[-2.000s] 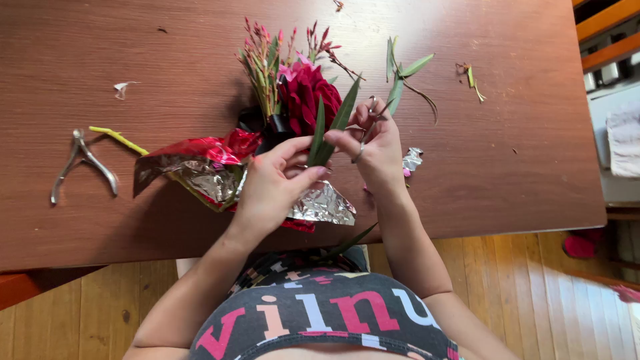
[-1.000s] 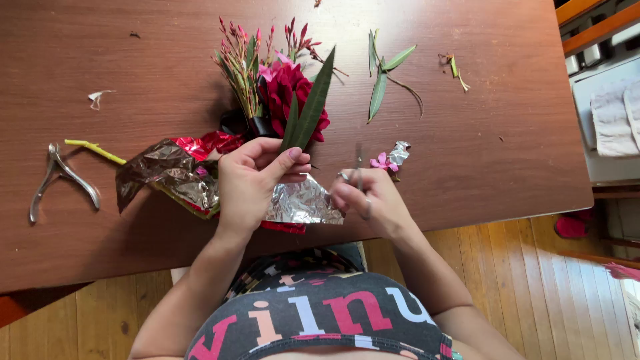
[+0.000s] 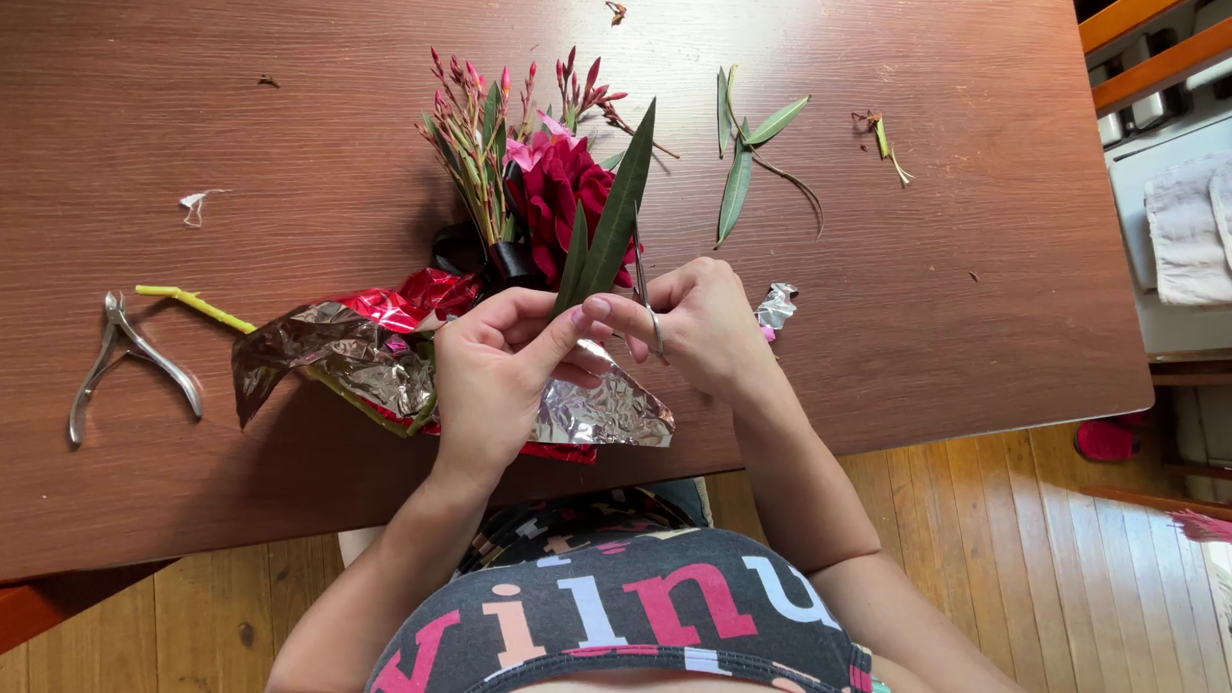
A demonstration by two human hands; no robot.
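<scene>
My left hand [image 3: 505, 371] pinches long green leaves [image 3: 621, 217] between thumb and fingers, their tips pointing up over the bouquet. Small metal scissors [image 3: 641, 279] are in my right hand [image 3: 707, 327], blades upward beside the larger leaf; whether the blades are apart I cannot tell. The two hands meet at the thumbs. Behind the leaves lies a dark red fabric-like flower [image 3: 553, 207], next to pink-budded stems [image 3: 476, 164] and a black ribbon [image 3: 510, 262]. Under and left of my left hand is crumpled red and silver foil wrapping [image 3: 337, 351], with a yellow-green stem [image 3: 197, 306] sticking out.
Metal nippers [image 3: 123, 356] lie at the left on the wooden table [image 3: 962, 337]. Cut leaves [image 3: 739, 183] and a stem scrap [image 3: 884, 140] are at the upper right. A foil scrap [image 3: 778, 305] sits right of my right hand. The table's front edge is close to my body.
My right hand, apart from the left one a second ago, is now back against it, with the scissors upright by the leaves. A leafy sprig near my right hand two seconds ago lies clear of it.
</scene>
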